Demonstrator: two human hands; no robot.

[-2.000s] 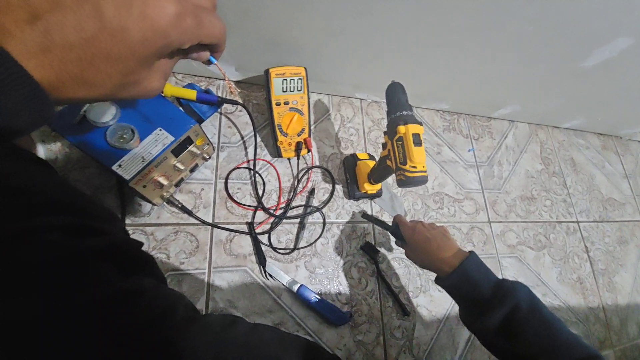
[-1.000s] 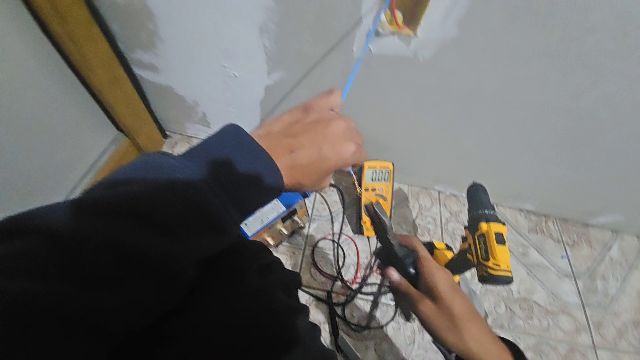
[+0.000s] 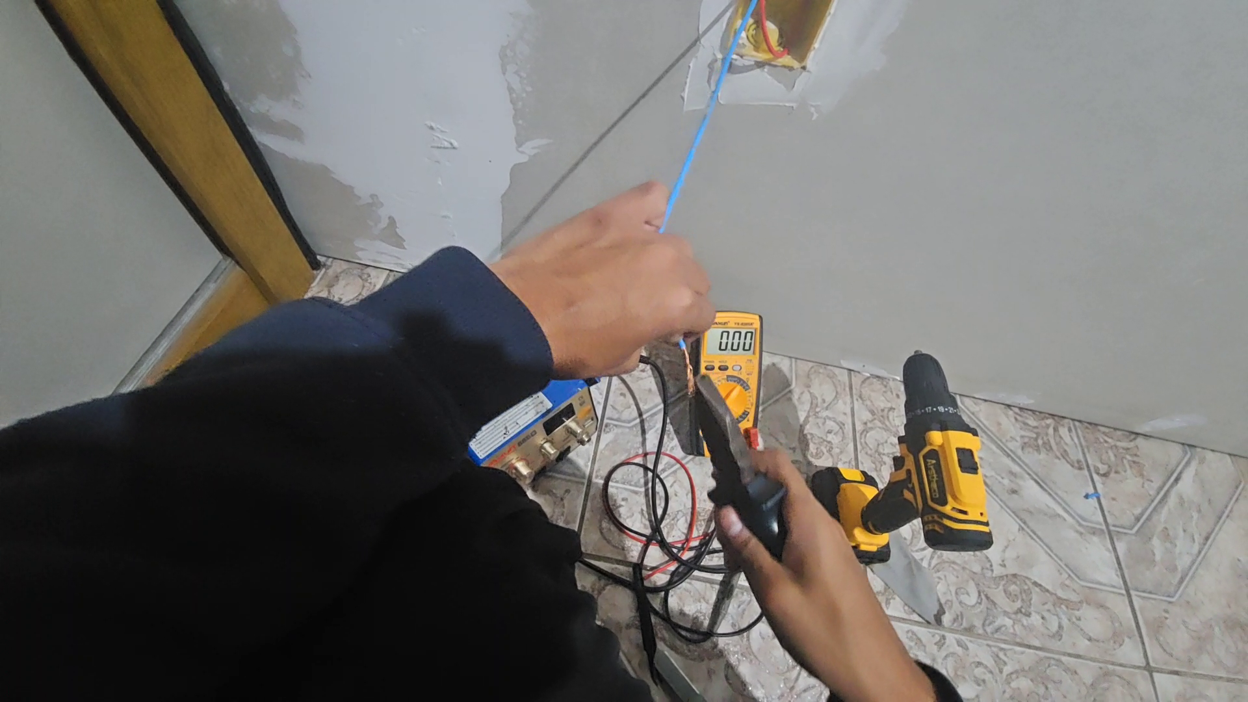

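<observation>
My left hand (image 3: 624,283) is closed around a blue insulated wire (image 3: 710,107) that runs down from a yellow wall box (image 3: 780,34). Below my fingers, the wire's bare copper strands (image 3: 690,369) stick out. In my right hand (image 3: 814,575) is a dark hand tool with metal jaws (image 3: 726,434), probably pliers; its tip is beside the strands, and I cannot tell whether they touch. Behind the tool, a yellow digital multimeter (image 3: 736,366) leans near the wall.
A yellow and black cordless drill (image 3: 946,478) stands on the tiled floor at the right. Black and red test leads (image 3: 694,487) lie coiled below the multimeter. A blue bench unit with knobs (image 3: 546,439) is partly behind my left sleeve. A wooden door frame (image 3: 210,146) is at upper left.
The view has swung up to the wall. My right hand has lifted the dark tool from near the floor toward the wire end. My left hand still holds the blue wire.
</observation>
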